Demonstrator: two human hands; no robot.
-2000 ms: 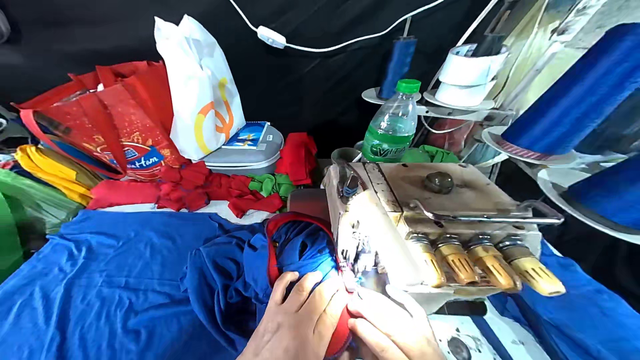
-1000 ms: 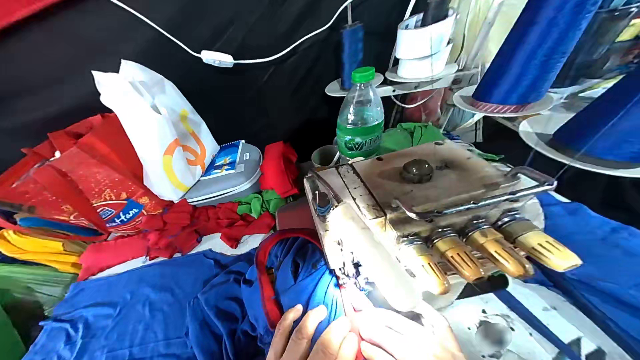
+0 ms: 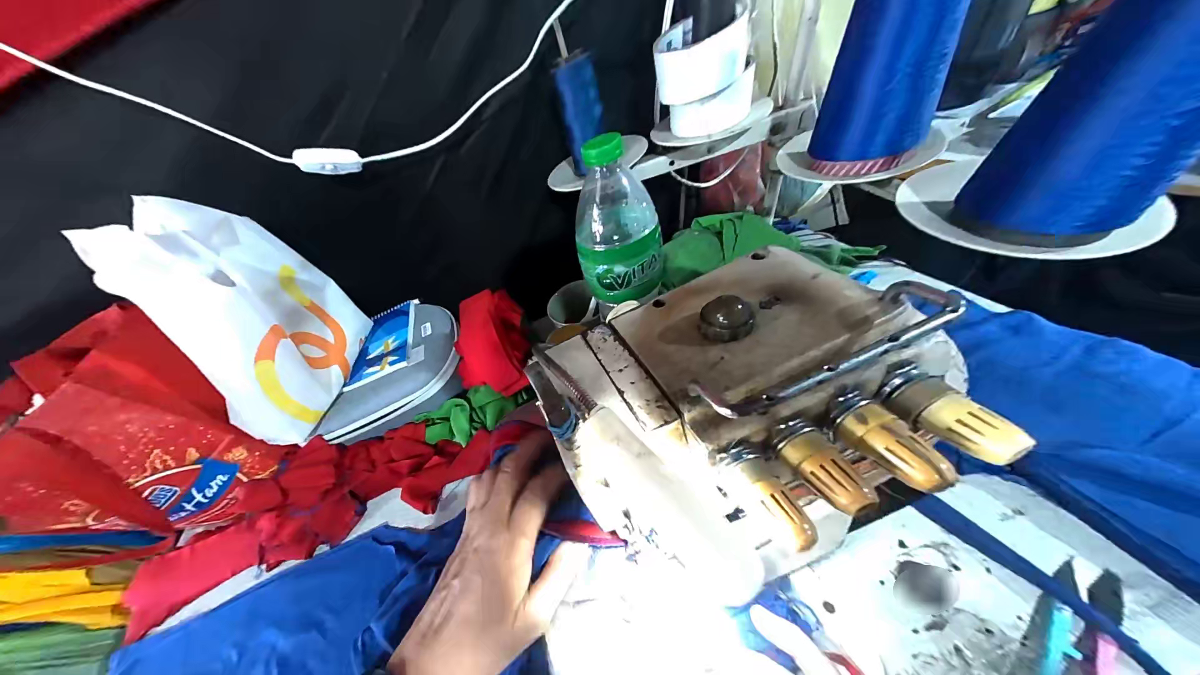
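Observation:
My left hand (image 3: 497, 562) lies on blue fabric with a red band (image 3: 581, 532), left of an overlock sewing machine (image 3: 750, 347). Its thumb is spread toward the machine, and some cloth shows between thumb and fingers. The fingertips reach in beside the machine head and are partly hidden. Strong glare from the lamp washes out the area around the needle and presser foot. My right hand cannot be made out. Blue fabric (image 3: 291, 600) spreads out at the lower left. Four yellowish tension knobs (image 3: 825, 469) stick out from the front of the machine.
Red fabric scraps (image 3: 309, 497), a white plastic bag (image 3: 225, 319), a grey case (image 3: 403, 384) and a red bag (image 3: 94, 431) crowd the left. A plastic bottle (image 3: 619, 225) stands behind the machine. Large blue thread cones (image 3: 1078, 141) are at upper right, with more blue cloth (image 3: 1087, 384) below.
My left hand has moved away from my right hand, up along the machine's left side. My right hand, beside it on the cloth earlier, no longer shows. The view has shifted.

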